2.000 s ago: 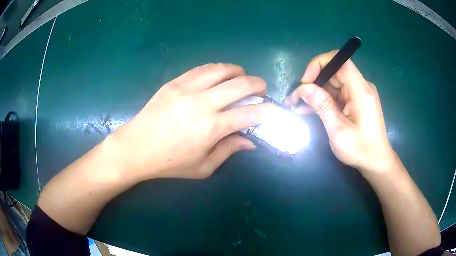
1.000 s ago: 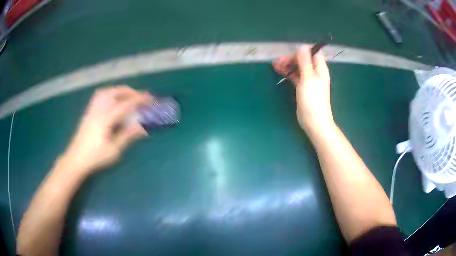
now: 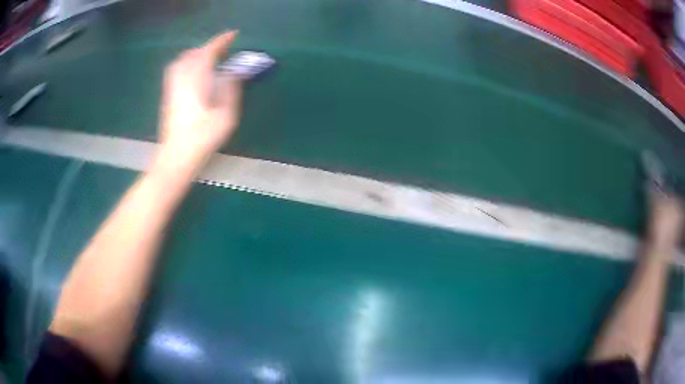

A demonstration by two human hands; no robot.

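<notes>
My left hand (image 3: 197,101) is stretched out over the far part of the green surface, beyond the pale strip. A blurred phone unit (image 3: 254,64), whitish with a dark edge, is between its thumb and fingers; one finger points up past it. My right hand (image 3: 665,221) is small and blurred at the far right edge, by the end of the strip. A small grey bar-shaped unit (image 3: 652,165) is at its fingertips; whether they grip it is unclear. The tweezers cannot be made out.
The pale scuffed strip (image 3: 330,184) crosses the green surface. Two small grey bars lie at the far left, one lower (image 3: 28,99) and one higher (image 3: 64,37). Red trays (image 3: 578,34) stand beyond the pale far edge at upper right.
My left hand has carried the phone unit forward across the strip. My right hand has moved to the right edge. The view has shifted, and the fan is out of it.
</notes>
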